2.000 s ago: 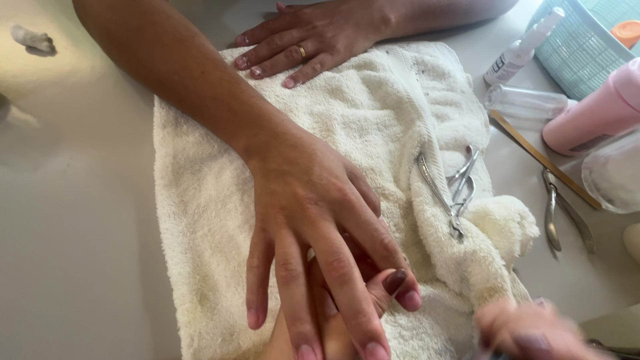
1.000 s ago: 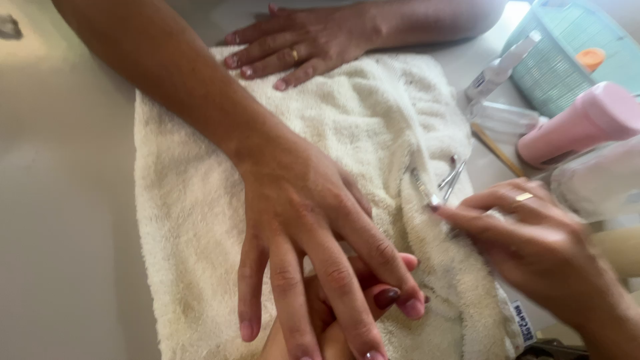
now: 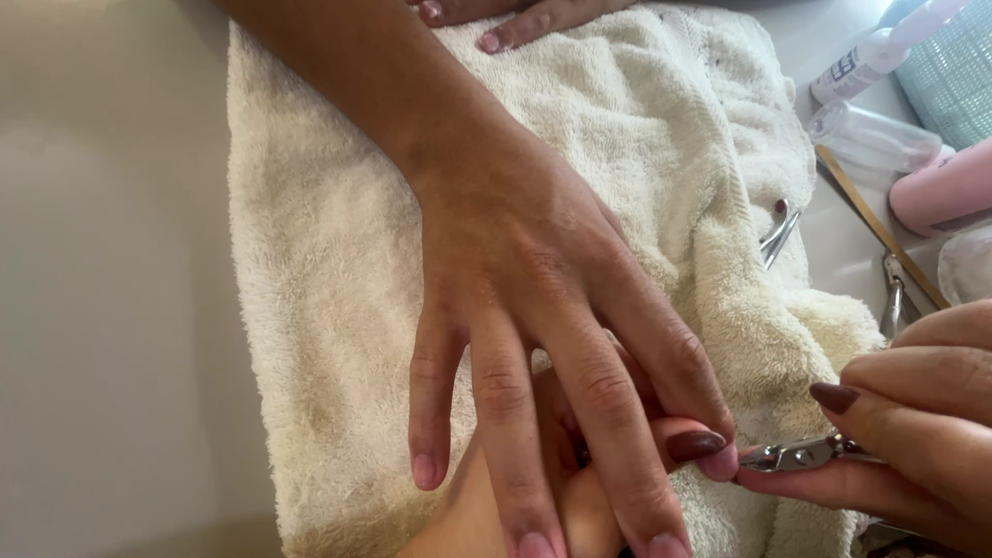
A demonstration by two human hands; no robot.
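Observation:
My left hand (image 3: 573, 473) lies partly hidden beneath another person's hand (image 3: 542, 271), its dark-nailed thumb pressed on that person's index fingertip (image 3: 721, 463). Metal cuticle nippers (image 3: 794, 454) are gripped in my right hand (image 3: 922, 411), with their jaws at the side of the same fingertip. The handles are mostly hidden in my fingers. A cream terry towel (image 3: 333, 256) is spread under the hands. The person's other hand (image 3: 527, 19) rests on the towel's far edge.
On the right stand or lie a white bottle (image 3: 852, 70), a clear plastic bottle (image 3: 876, 136), a pink bottle (image 3: 945, 190), a wooden stick (image 3: 883, 232), a second pair of metal nippers (image 3: 893, 294) and a turquoise basket (image 3: 953, 77). Another metal tool (image 3: 780, 232) lies on the towel.
My right hand was over the tools on the towel a second ago. It is now lower, beside the held fingertip, with nippers in it. The view has shifted closer.

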